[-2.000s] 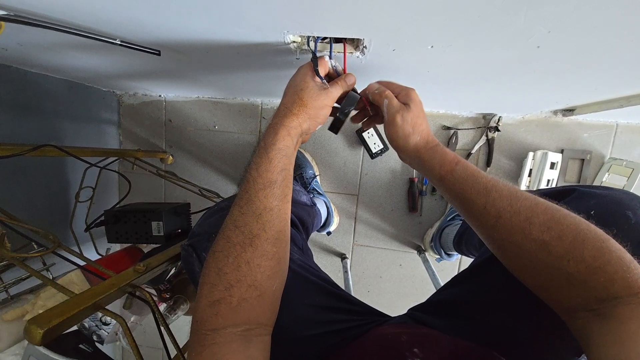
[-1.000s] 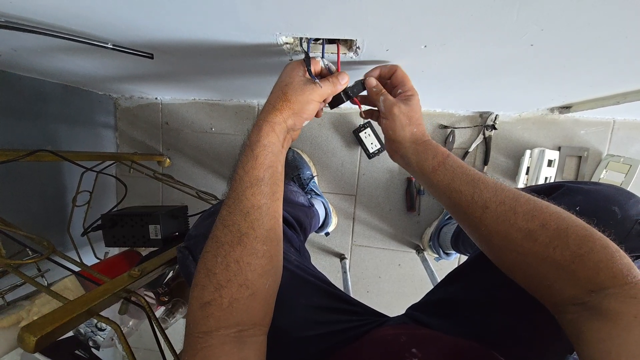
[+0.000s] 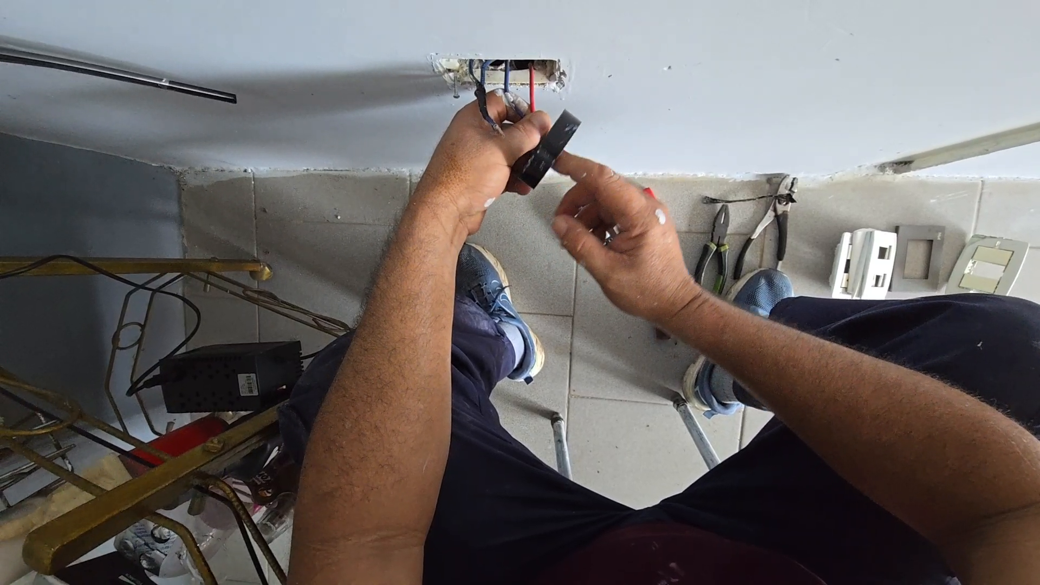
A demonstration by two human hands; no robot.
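My left hand (image 3: 479, 158) pinches wires just below the rectangular wall opening (image 3: 508, 71). Blue wires (image 3: 484, 75) and a red wire (image 3: 532, 89) run from the opening to its fingers; a black-wrapped wire end (image 3: 481, 104) lies over them. At its fingertips, a roll of black electrical tape (image 3: 552, 148) stands tilted. My right hand (image 3: 621, 236) is to the right, its index fingertip at the roll's edge and its other fingers curled. Whether these curled fingers hold anything is not clear. No outlet can be made out; the right hand covers that area.
Pliers with green-black handles (image 3: 715, 248) and black-handled pliers (image 3: 772, 219) lie on the floor tiles. White socket parts (image 3: 865, 264), a grey frame (image 3: 918, 258) and a cover plate (image 3: 987, 266) are farther right. At left stand a gold metal frame (image 3: 130, 266) and a black box (image 3: 231, 376).
The tape roll has turned and stands more upright. My right hand has moved down and right, its grip on the roll now only a fingertip touch. The black outlet seen hanging earlier is hidden.
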